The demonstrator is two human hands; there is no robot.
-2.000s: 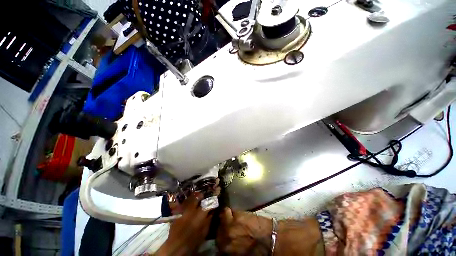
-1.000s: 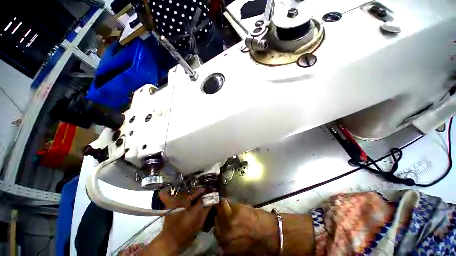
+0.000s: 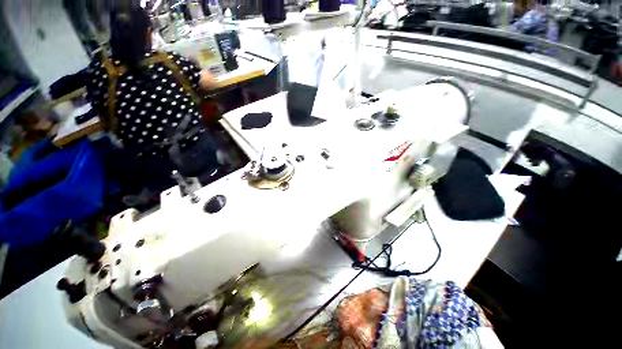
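Note:
The white sewing machine arm (image 3: 286, 228) crosses the view, with a red logo at its right. Its lamp makes a bright spot on the metal bed (image 3: 290, 290). Small metal parts of the needle area (image 3: 201, 317) sit left of the spot, blurred and near the bottom edge. My right sleeve (image 3: 365, 317), patterned orange and blue, lies at the bottom, with a little skin left of it; my right hand is cut off by the edge. My left hand is not in view. No workpiece can be made out at the needle.
Red-handled snips (image 3: 351, 251) and a looped black cord (image 3: 416, 272) lie behind the sleeve. A black rounded piece (image 3: 469, 187) lies at the table's right. Another black piece (image 3: 256, 120) lies on a table behind. A person in a dotted top (image 3: 153, 99) is near a blue bin (image 3: 51, 187).
The view has swung up and to the right. Both hands, earlier at the needle area, have left the picture. The handwheel end, right-hand black piece and more of the workshop now show.

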